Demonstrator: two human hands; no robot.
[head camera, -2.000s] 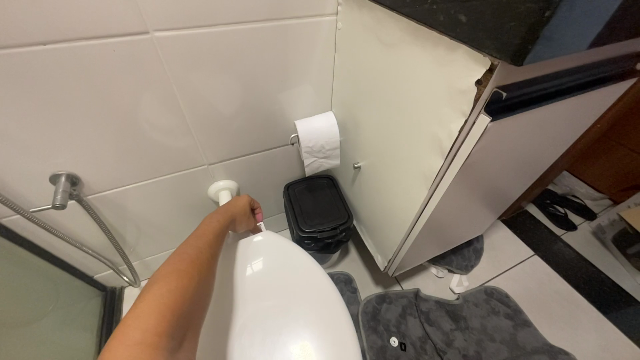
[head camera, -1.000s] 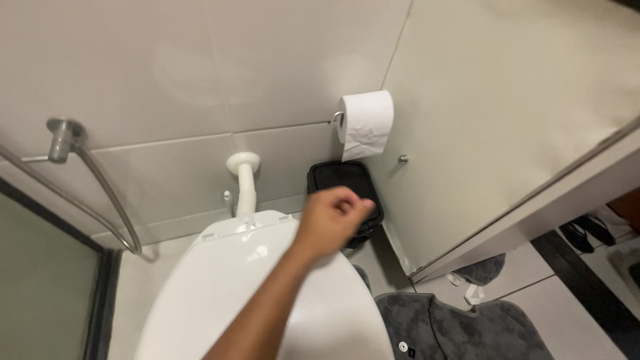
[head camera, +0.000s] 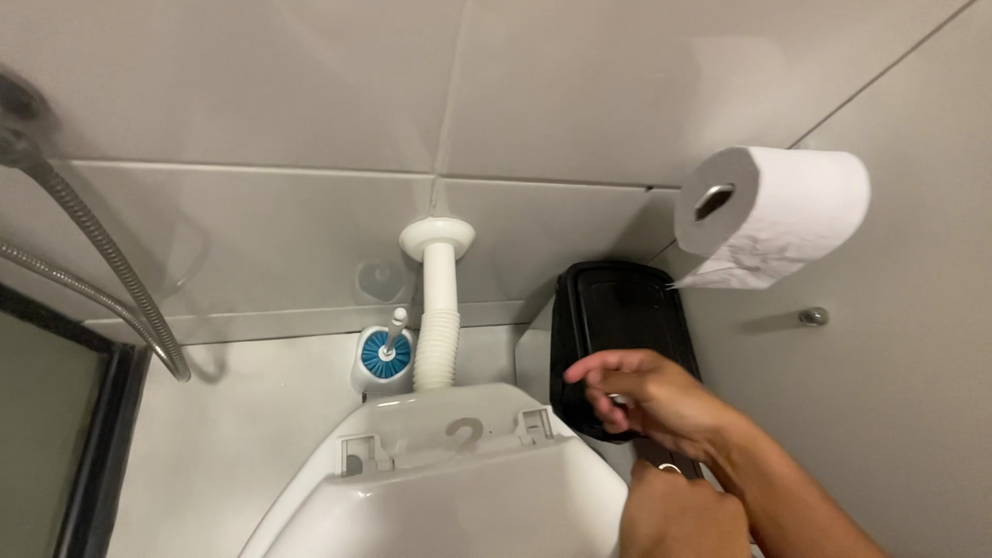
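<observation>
My right hand (head camera: 639, 391) is over the black lid of a waste bin (head camera: 620, 310), its fingers bent; a small pale thing shows among them, too unclear to name. Just below it is my left hand (head camera: 686, 508), back upward, with a ring on one finger and its fingertips mostly hidden. Both hands are right of a white toilet's closed lid (head camera: 465, 511). At its back edge, the left hinge fitting (head camera: 364, 456) and the right hinge fitting (head camera: 536, 425) are exposed. A curved grey mark (head camera: 465, 434) lies between them.
A white flush pipe (head camera: 439, 287) joins the toilet to the tiled wall. Left of it stands a toilet brush in its holder (head camera: 385, 356). A toilet paper roll (head camera: 806, 209) hangs above the bin. A metal hose (head camera: 116, 248) hangs at left, above a dark-framed panel (head camera: 97, 442).
One hand was at the toilet's back edge, then over the lid's right side. Now two hands are together at right, by the bin. The view has moved closer to the wall.
</observation>
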